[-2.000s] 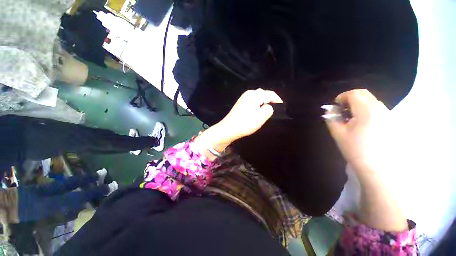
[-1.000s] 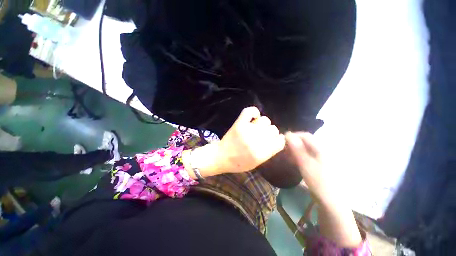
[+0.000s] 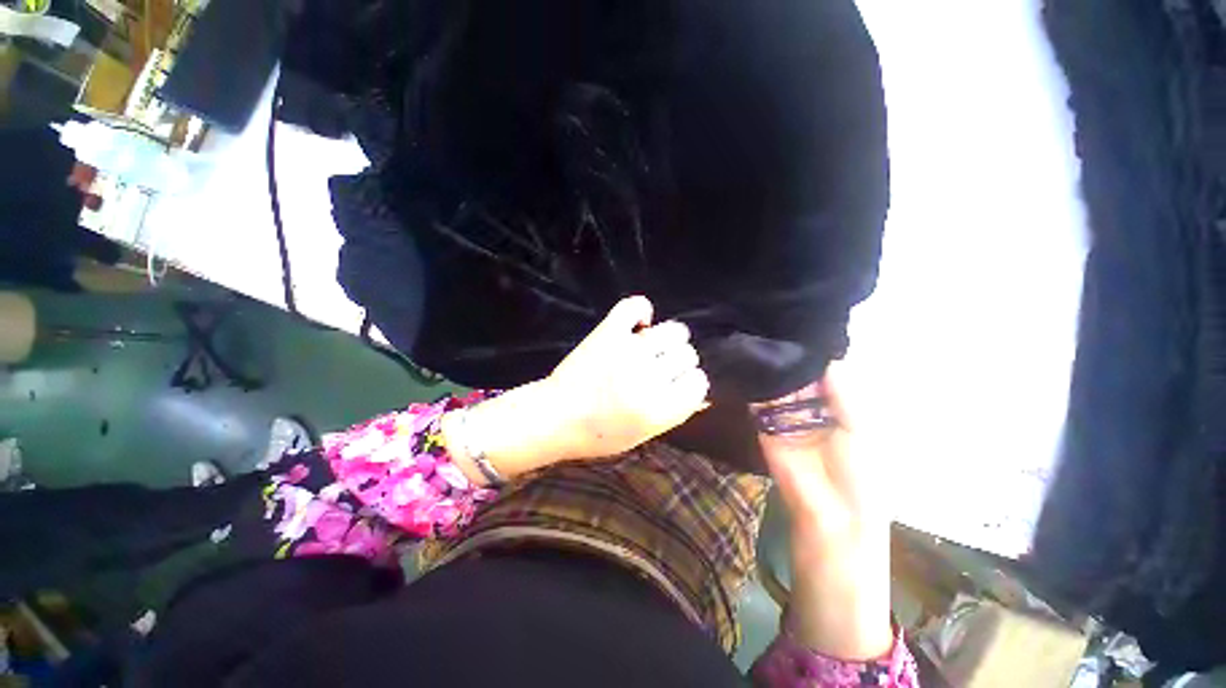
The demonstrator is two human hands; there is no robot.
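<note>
A large black garment (image 3: 699,161) lies over the white table and reaches its near edge, with shiny creases running toward my left hand. My left hand (image 3: 629,383) is closed on the garment near its lower edge. My right hand (image 3: 807,437) is at the garment's near right edge, palm partly turned up, with the thread snips (image 3: 796,418) lying across it. Its fingertips are hidden under or behind the cloth, so their grip on the garment is not clear.
The white table (image 3: 975,309) shows to the right, with a dark garment pile (image 3: 1143,296) beyond. A thin dark cord (image 3: 278,202) trails at left. A dark flat object (image 3: 222,61) and papers are at the far left. A person's leg and shoes show over the green floor.
My hands first came together from apart, then parted slightly, my right hand opening to show the snips. The garment is drawn toward me, and the dark pile has come into view at right.
</note>
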